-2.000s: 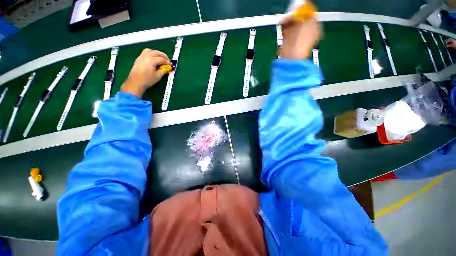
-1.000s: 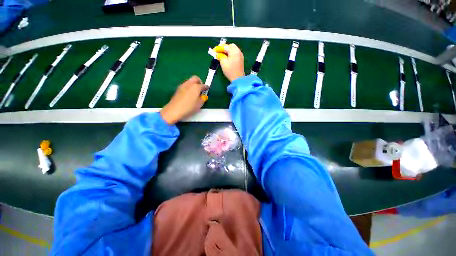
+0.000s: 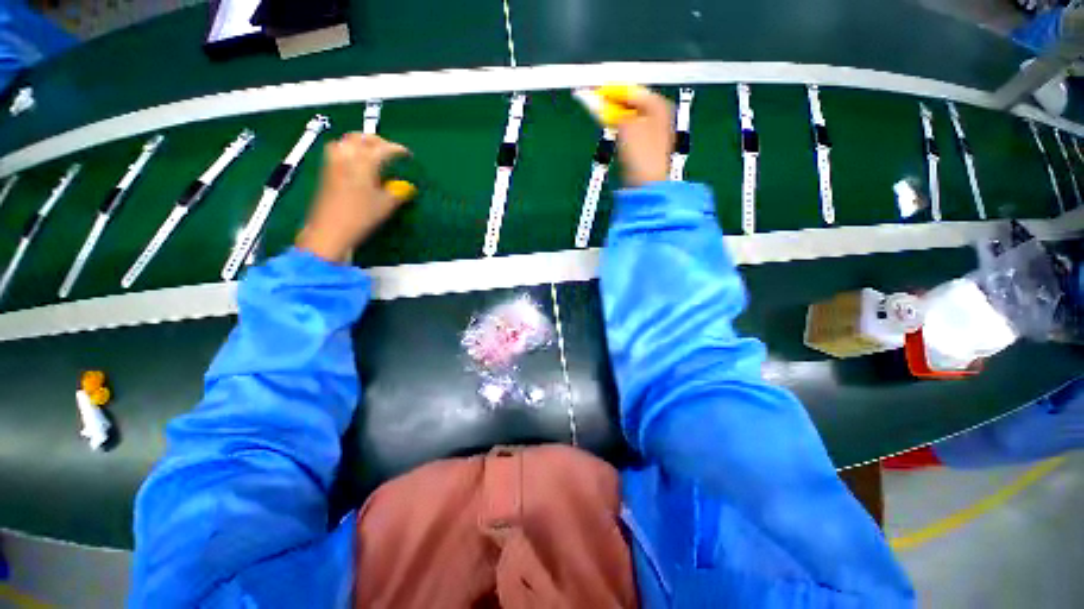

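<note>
Several smartwatches with dark cases and long white straps lie open across the green conveyor belt. My left hand [image 3: 347, 190] is over the belt, its fingers apart, with a yellow finger cot showing at the fingertips; it covers most of one watch, whose strap end [image 3: 372, 117] shows above it. My right hand [image 3: 630, 117] is at the belt's far side, yellow cots closed around a small white piece [image 3: 585, 100], beside the upper part of a watch [image 3: 599, 179]. An uncovered watch [image 3: 506, 157] lies between my hands.
A pink and clear scrap pile [image 3: 508, 339] lies on the near bench. Orange-yellow cots on a white piece [image 3: 93, 405] lie at left. A tan box [image 3: 836, 324], white material in a red tray [image 3: 939, 369] and a clear bag [image 3: 1025, 280] are at right. A black box [image 3: 297, 14] is beyond the belt.
My hands have parted from the watch they were both at. My left hand has moved left and up, and my right hand has moved right. The view has shifted slightly.
</note>
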